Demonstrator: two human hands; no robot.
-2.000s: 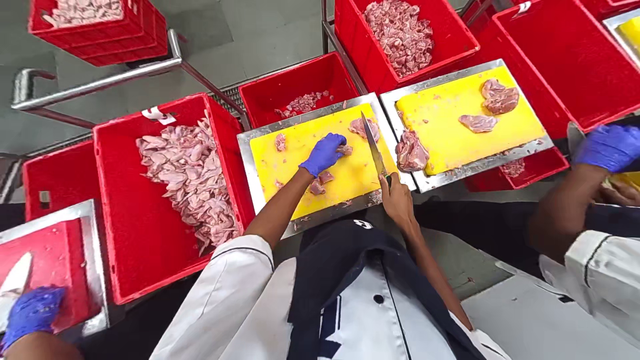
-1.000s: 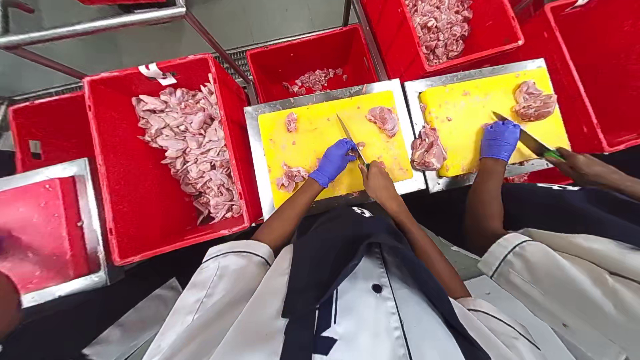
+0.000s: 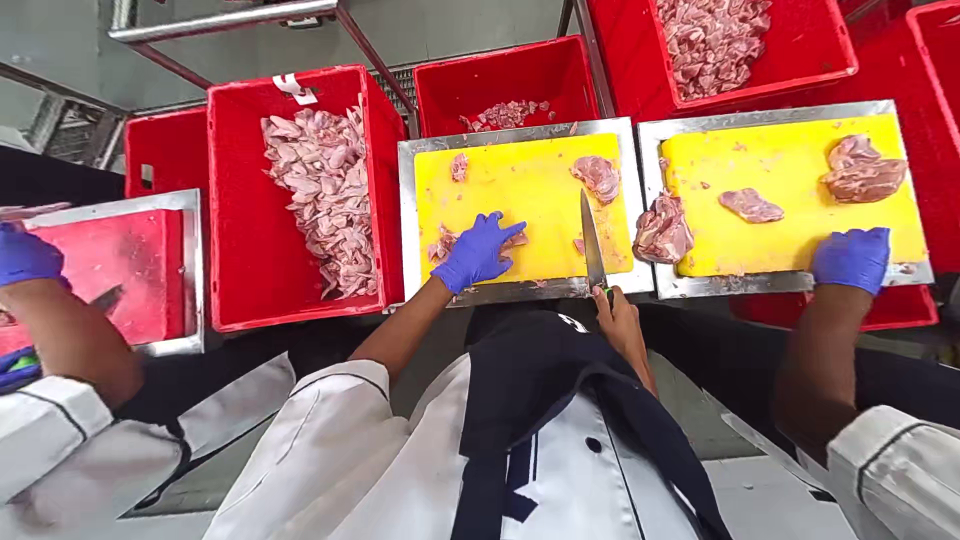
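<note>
My left hand [image 3: 480, 251], in a blue glove, lies over pieces of raw meat [image 3: 444, 244] near the lower left of a yellow cutting board [image 3: 517, 195] set in a metal tray. Some meat shows past its fingertips; whether the fingers grip it is hidden. Bare, my right hand [image 3: 619, 319] holds a knife [image 3: 592, 240] by its handle at the board's lower right, the blade pointing away from me. A larger piece of raw meat [image 3: 598, 178] lies just beyond the blade tip. One small scrap [image 3: 459, 166] sits at the board's upper left.
A red crate [image 3: 225, 202] of poultry pieces stands at left; a smaller red crate [image 3: 495, 75] with meat bits is beyond my board. To the right, a co-worker's gloved hand [image 3: 853, 259] is at another yellow board [image 3: 795, 157]. Another co-worker's gloved hand [image 3: 28, 255] is at far left.
My left hand has moved left, away from the knife, onto the meat at the board's lower left. The right-hand co-worker's knife, seen over their board a second ago, no longer shows there.
</note>
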